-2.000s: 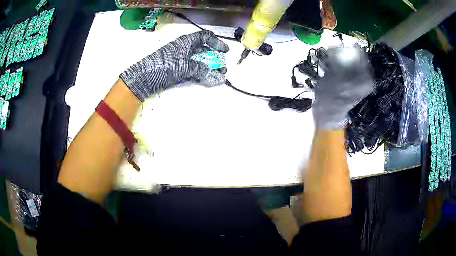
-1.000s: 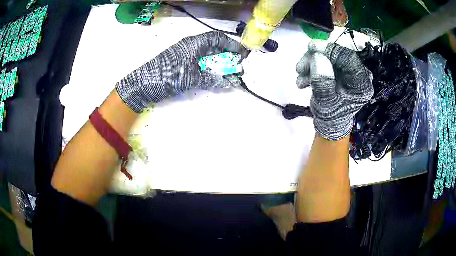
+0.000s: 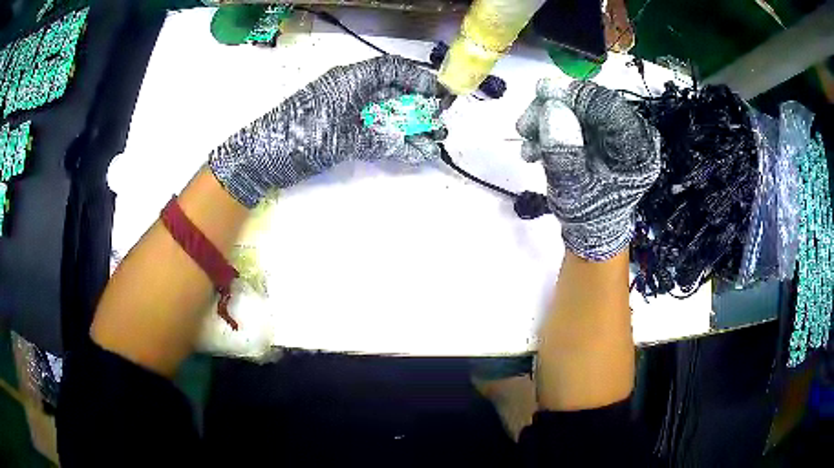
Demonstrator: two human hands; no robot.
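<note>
My left hand, in a grey marled glove, holds a small teal-green circuit board near the top centre. A thin black cable runs from the board's right end down to a dark bundle beside my right wrist. The yellow soldering iron slants down from the top, its dark tip at the board's right end. My right hand, gloved, is curled to the right of the board. A very thin line shows at its fingertips, perhaps solder wire.
A black cable pile and a clear plastic bag lie right of the white sheet. Board rows stand at the left and far right. Another cable crosses behind my left hand. A pale patch lies under my left forearm.
My right hand has moved from over the cable pile leftward, toward the iron. My left hand has shifted the board slightly right, bringing its end to the iron tip.
</note>
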